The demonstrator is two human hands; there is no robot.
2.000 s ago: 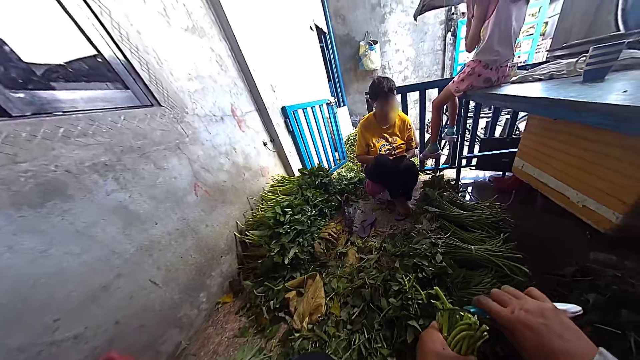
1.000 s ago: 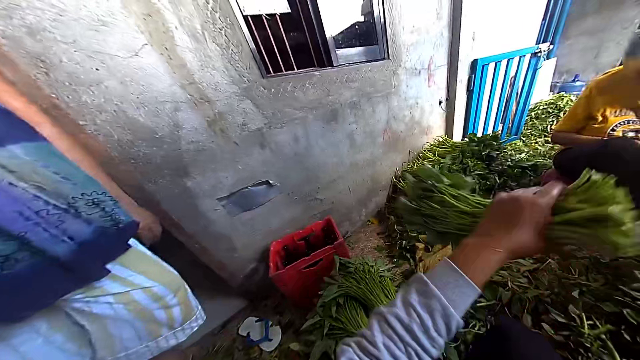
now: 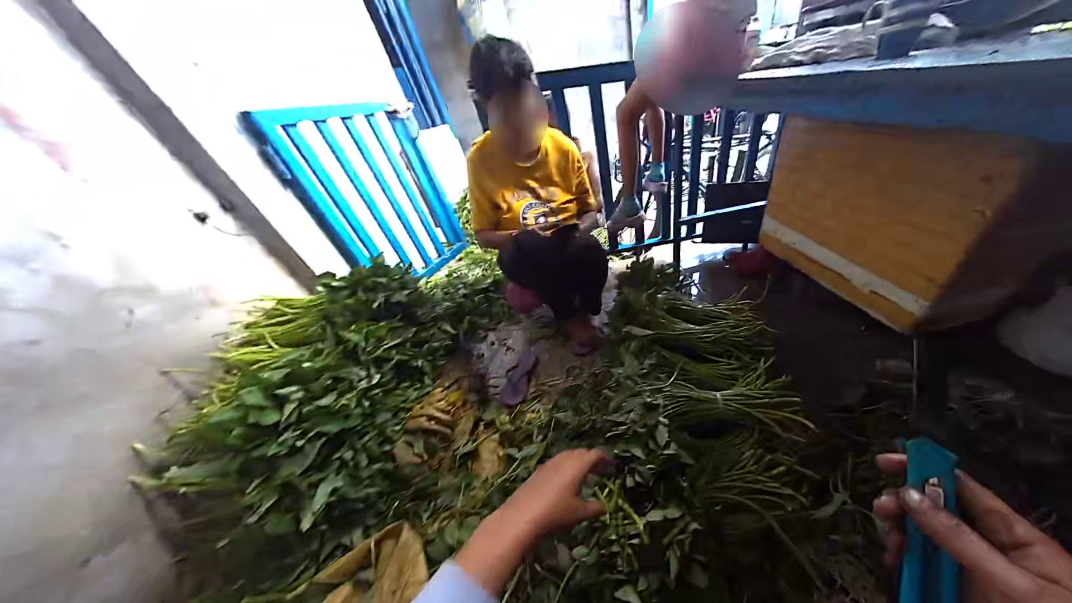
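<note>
My left hand [image 3: 548, 494] reaches over loose green leafy stems [image 3: 620, 511] at the lower middle, fingers apart and curved, holding nothing that I can see. At the lower right, my right hand [image 3: 971, 528] is closed around a teal utility knife [image 3: 931, 519], its thin blade pointing up. A large heap of leafy greens [image 3: 318, 402] lies along the wall at left. Bundles of greens [image 3: 720, 394], stems toward the right, are stacked between my two hands and farther back. Brown dried leaves [image 3: 394, 561] lie near my left forearm.
A person in a yellow shirt [image 3: 536, 184] squats ahead, beside a purple slipper [image 3: 517, 377] on the ground. Behind are a blue metal gate [image 3: 360, 184] and a railing. Another person's legs [image 3: 641, 151] hang near a blue counter [image 3: 913, 84] above a wooden box [image 3: 888, 209].
The view has swung back from the wall and red crate to the squatting person. The greens held out over the heap one second ago are no longer in my left hand.
</note>
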